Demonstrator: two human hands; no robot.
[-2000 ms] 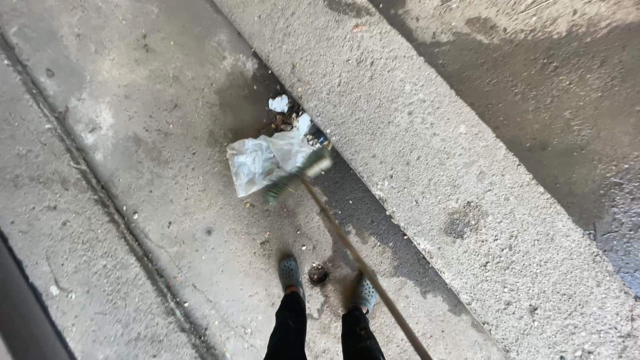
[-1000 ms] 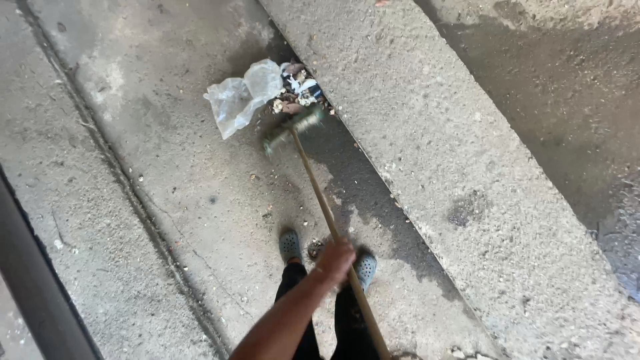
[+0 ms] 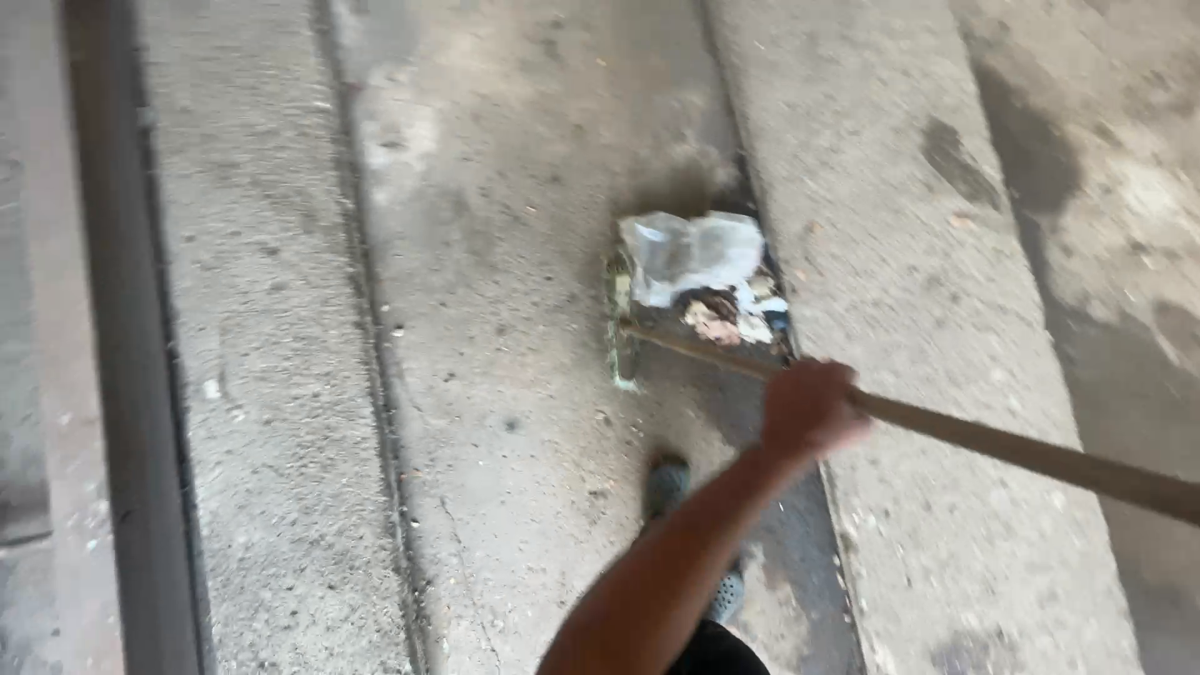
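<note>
My left hand [image 3: 814, 405] is closed around the wooden handle [image 3: 994, 453] of a push broom, with the forearm reaching up from the bottom edge. The handle slants from the right edge down to the broom head [image 3: 619, 328], whose green bristles are blurred. Just right of the head lies a crumpled clear plastic bag [image 3: 692, 253]. Touching it is a small heap of litter [image 3: 727, 314] with pale, pinkish and dark scraps, against the foot of a raised concrete ledge. My right hand is out of view.
The raised concrete ledge [image 3: 937, 281] runs along the right of the concrete floor [image 3: 506, 375]. A long groove [image 3: 375, 375] crosses the floor at left, with a dark metal beam [image 3: 131, 375] beyond it. My feet in grey clogs [image 3: 667, 483] stand below the heap.
My left hand came into view on the handle and has since moved right. The handle has swung flatter, and the broom head now stands left of the litter instead of below it. The view has turned.
</note>
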